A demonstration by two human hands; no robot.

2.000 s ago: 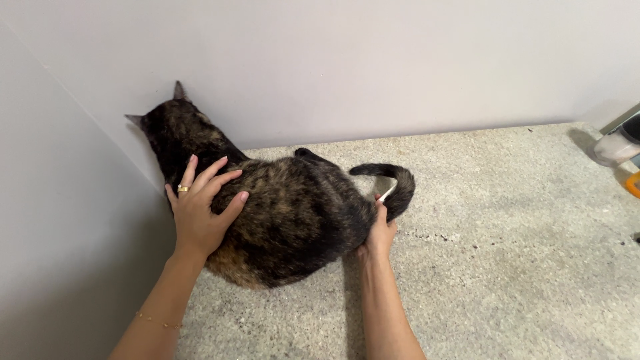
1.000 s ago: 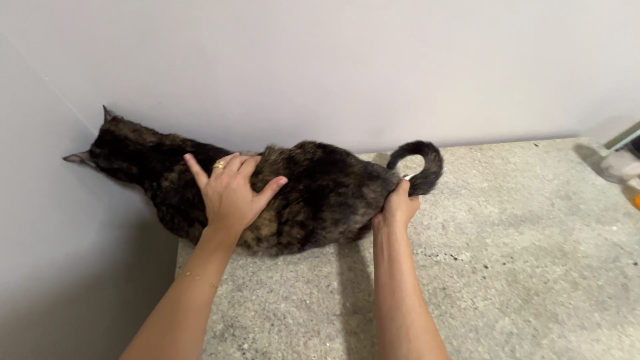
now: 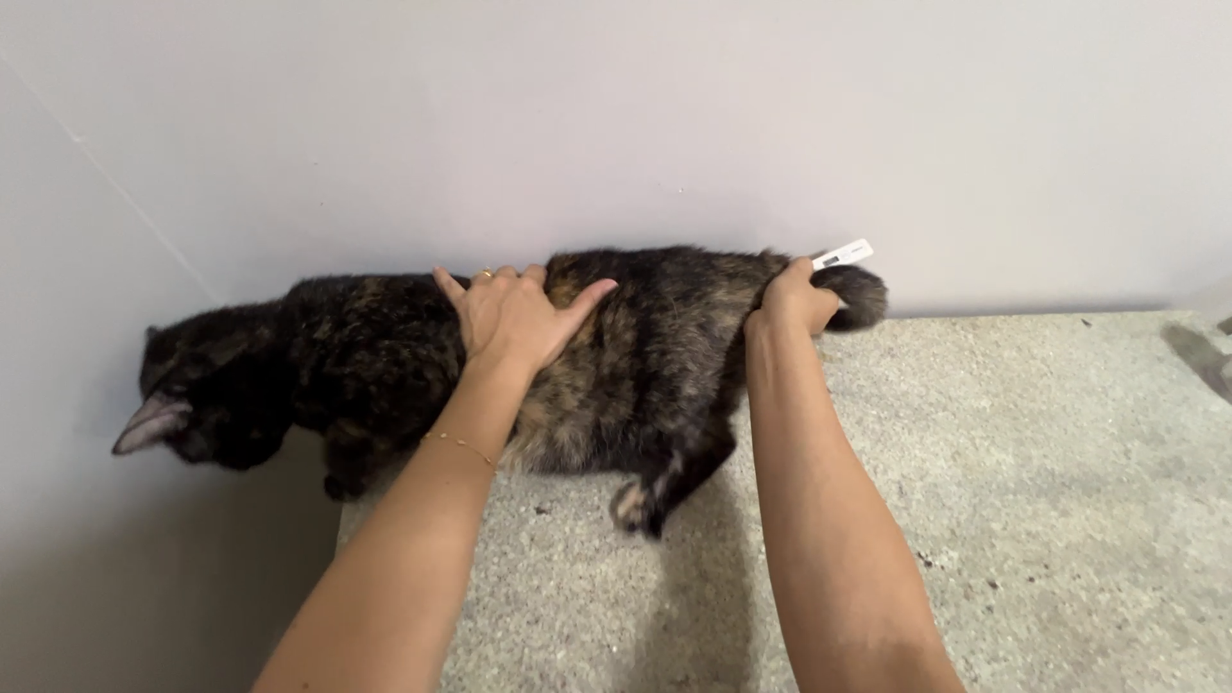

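A tortoiseshell cat (image 3: 664, 356) stands along the wall with its head low at the left, past the edge of the speckled stone surface (image 3: 1011, 462). My left hand (image 3: 520, 313) lies spread over its back, fingers over the far side and thumb toward the rump. At the base of the tail (image 3: 852, 296), my right hand (image 3: 794, 298) is closed round the tail and a white digital thermometer (image 3: 847, 254). The thermometer's display end sticks out above the hand; its tip is hidden. The tail curls down beside the fingers.
A pale wall (image 3: 674, 125) runs behind the cat and meets another wall at the left. The stone surface ends at the left, with a shadowed drop beyond it. Small dark specks (image 3: 991, 582) lie on the surface at the right. Part of an object shows at the right edge.
The cat has stretched out from a crouch and moved left, its head now lower and beyond the edge. Both hands have stayed on it. More of the thermometer shows.
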